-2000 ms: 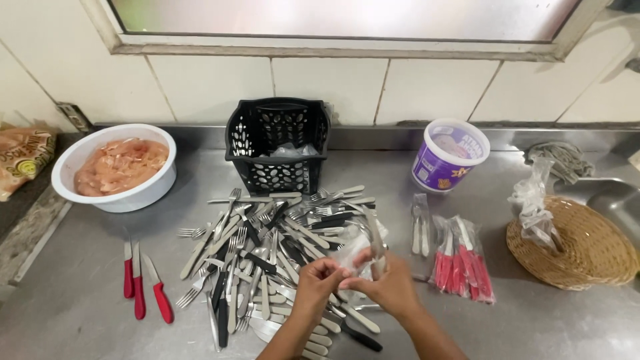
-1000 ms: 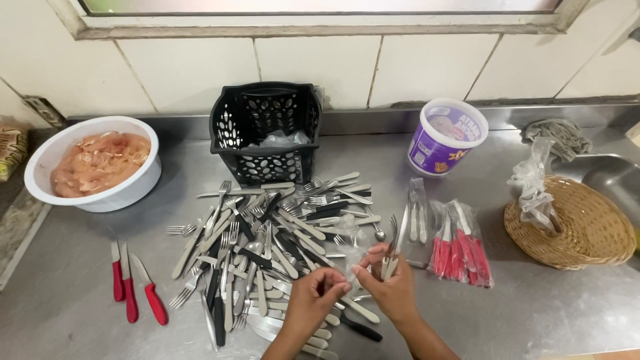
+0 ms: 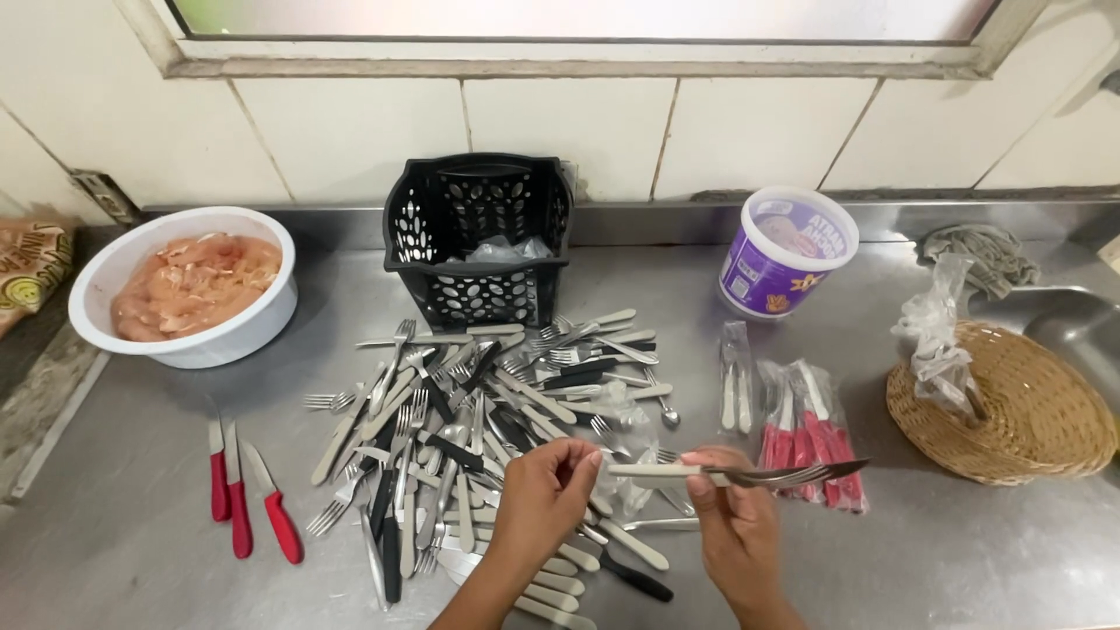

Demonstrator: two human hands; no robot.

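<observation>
My right hand [image 3: 735, 516] is closed around white-handled cutlery [image 3: 665, 472], a fork and what looks like a knife, lying level with the tines to the right. At the handle ends, my left hand [image 3: 547, 490] has thumb and forefinger pinched on what may be the edge of a clear plastic bag [image 3: 632, 420]; how firmly is unclear. Beneath and left of the hands spreads a pile of forks, knives and spoons [image 3: 464, 420] with white or black handles. Right of the pile lie a bagged white-handled set [image 3: 736, 376] and bagged red-handled cutlery [image 3: 814, 437].
A black plastic basket [image 3: 477, 289] holding clear bags stands behind the pile. Left are a white basin [image 3: 192, 350] of raw meat and several red-handled knives [image 3: 236, 507]. Right are a purple tub [image 3: 770, 276], a wicker basket [image 3: 1006, 446], a grey cloth [image 3: 984, 254] and a sink [image 3: 1067, 324].
The cutlery in my right hand was upright and now lies level, tines to the right. Both hands have risen a little from the pile's lower right edge.
</observation>
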